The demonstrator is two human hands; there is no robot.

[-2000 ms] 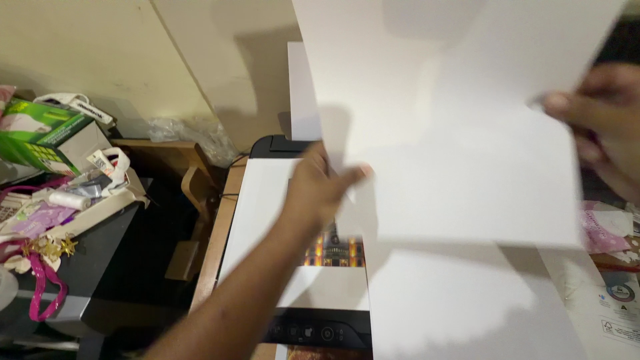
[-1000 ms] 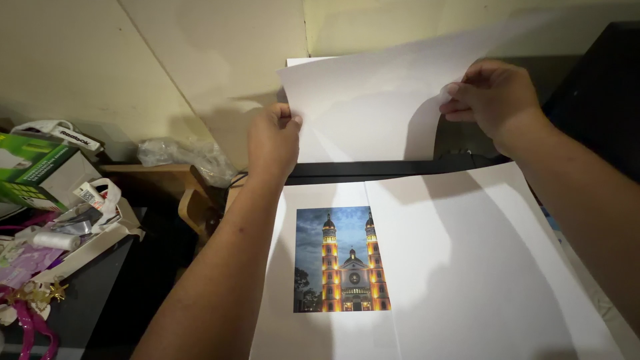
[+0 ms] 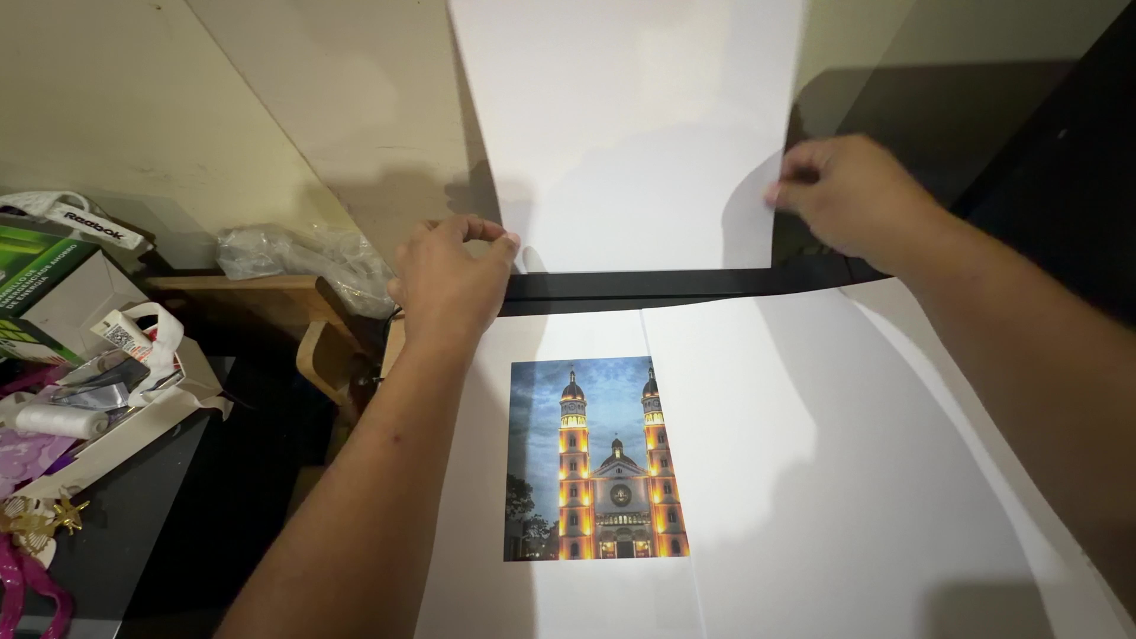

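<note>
A white sheet of paper (image 3: 630, 133) stands upright at the rear of a black printer (image 3: 621, 288), its lower edge at the printer's back part. My left hand (image 3: 457, 280) pinches at the sheet's lower left edge with thumb and forefinger. At its right edge is my right hand (image 3: 843, 200), thumb and fingers close together; whether they grip the paper is unclear. In front lies a white sheet with a printed picture of a lit church with twin towers (image 3: 596, 459). Another white sheet (image 3: 843, 426) lies at the right, touching or overlapping that one's edge.
At the left, an open box (image 3: 115, 435) holds a thread spool (image 3: 60, 422) and small items, beside a green and white box (image 3: 62, 293). Clear plastic wrap (image 3: 302, 257) lies behind a wooden piece (image 3: 257, 302). The wall (image 3: 293, 80) rises close behind the printer.
The sheet between my hands was held loose and slanted; it now stands upright behind the printer. My right hand has moved to the sheet's right edge. Earlier the loose sheet was over the printed picture.
</note>
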